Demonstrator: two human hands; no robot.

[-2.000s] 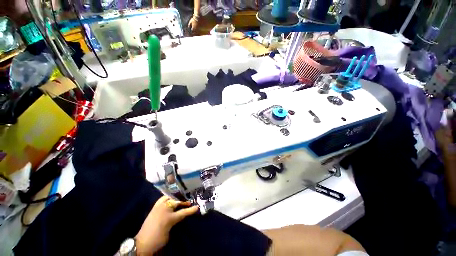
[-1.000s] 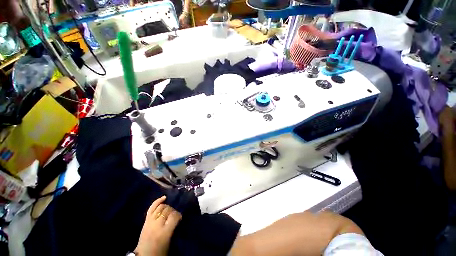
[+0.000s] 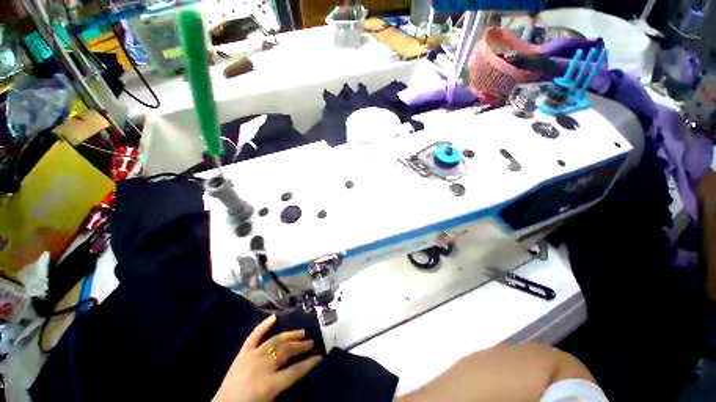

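Note:
A dark garment piece (image 3: 165,314) lies left of and in front of the white sewing machine (image 3: 377,192), its edge by the presser foot (image 3: 326,306). My left hand (image 3: 275,363), with a ring, rests palm down on the cloth just below the needle area, fingers somewhat apart. It covers the cloth without a visible grip. My right forearm reaches in from the bottom right; the right hand itself is hidden by the cloth or cut off by the bottom edge. Needle tip and seam are too small to make out.
A green-handled tool (image 3: 200,86) stands upright at the machine's left end. Black scissor loops (image 3: 428,255) lie against the machine body, and a slim black tool (image 3: 530,286) lies right of them. A pink basket (image 3: 498,71) and purple fabric (image 3: 659,118) are behind right.
My left hand has drawn back from the presser foot, down and left onto the cloth, and its fingers are spread more. The camera view has shifted slightly. My right forearm stays at the bottom.

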